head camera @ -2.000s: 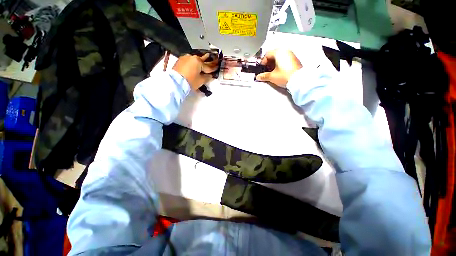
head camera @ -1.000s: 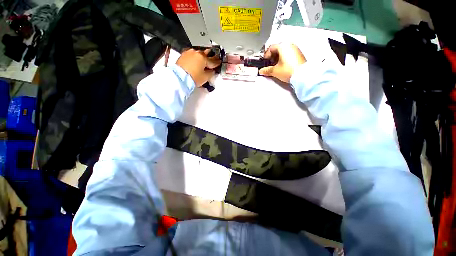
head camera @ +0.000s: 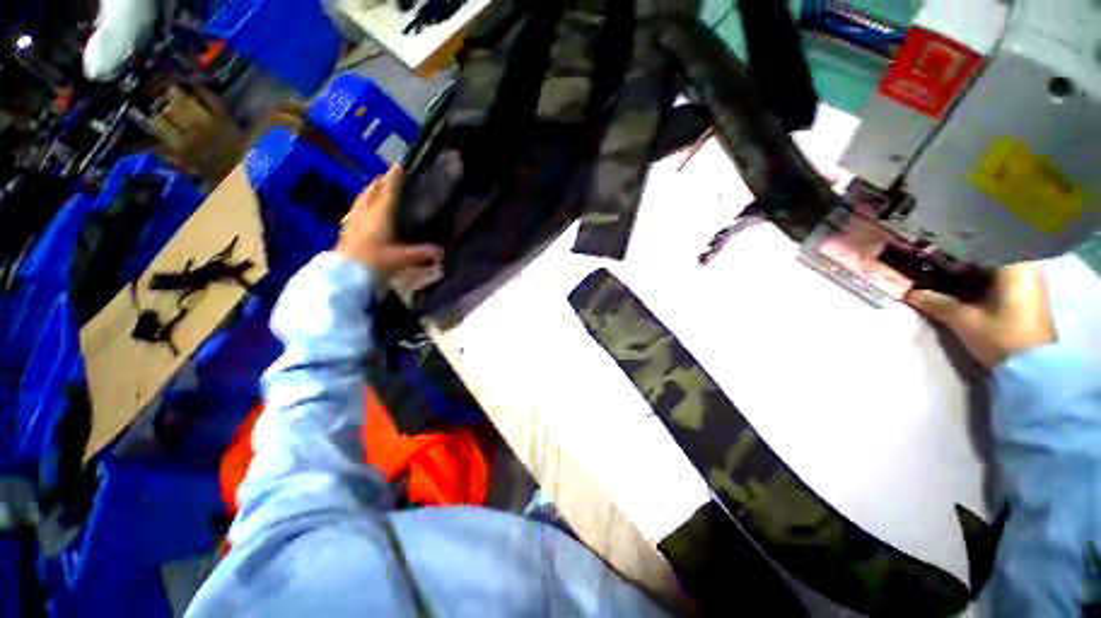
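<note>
The head of the pattern sewing machine (head camera: 930, 157) stands at the upper right. My right hand (head camera: 996, 316) grips black webbing (head camera: 936, 268) at the feed plate (head camera: 860, 251). A camouflage strap (head camera: 755, 151) runs from the pile to the plate's left side. My left hand (head camera: 389, 235) is at the left edge of the hanging shoulder strap pile (head camera: 519, 157), touching it; whether its fingers hold a strap is unclear. One curved shoulder strap (head camera: 724, 441) lies on the white tabletop (head camera: 797, 350), with another dark strap (head camera: 724, 561) beside it, partly cut off below.
Blue crates (head camera: 362, 121) stand at the left, off the table. A cardboard sheet (head camera: 181, 314) with black strap pieces lies over them. Orange cloth (head camera: 441, 465) hangs below the table's left edge. A triangular tab (head camera: 980, 537) lies at the lower right.
The view has swung left. My left hand has left the feed plate and moved out to the hanging pile. My right hand has stayed at the plate with the webbing.
</note>
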